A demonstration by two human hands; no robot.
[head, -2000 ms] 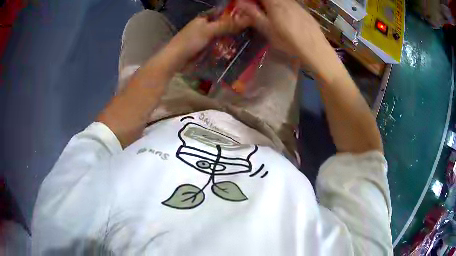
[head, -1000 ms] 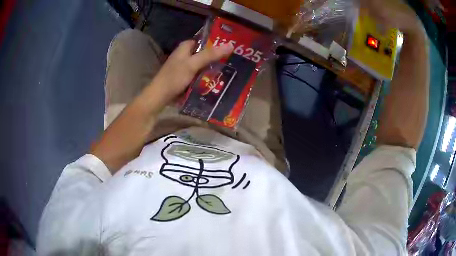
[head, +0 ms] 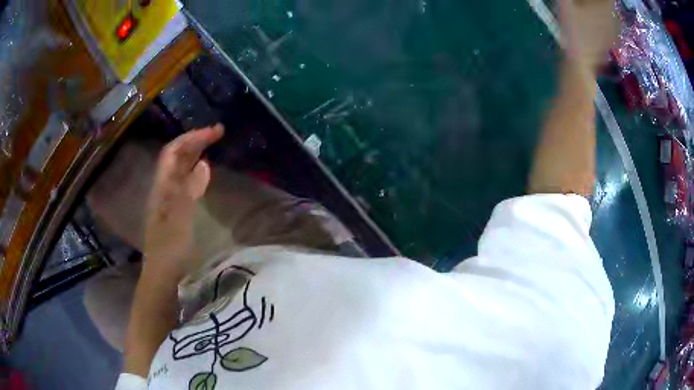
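My left hand (head: pixel 183 171) is raised over my lap beside the sealing machine, empty, with its fingers slightly apart. My right hand (head: pixel 590 34) is stretched far out to the top right, blurred and partly cut off by the upper edge, beside the pile of wrapped red boxes (head: pixel 647 65). Whether it holds anything cannot be made out. The film sealer (head: pixel 57 141), wood-brown with metal strips, stands at the left. Its yellow control panel (head: pixel 137 34) shows a lit red switch.
A green work surface (head: pixel 411 114) with a curved white line (head: pixel 628 164) fills the middle and right. Small clear scraps lie on it. Its metal edge (head: pixel 281 122) runs diagonally past my lap. More red boxes (head: pixel 673 179) lie along the far right rim.
The view has swung right. The red phone box that my left hand held over my lap is out of that hand. My right hand has moved from the control panel to the far right.
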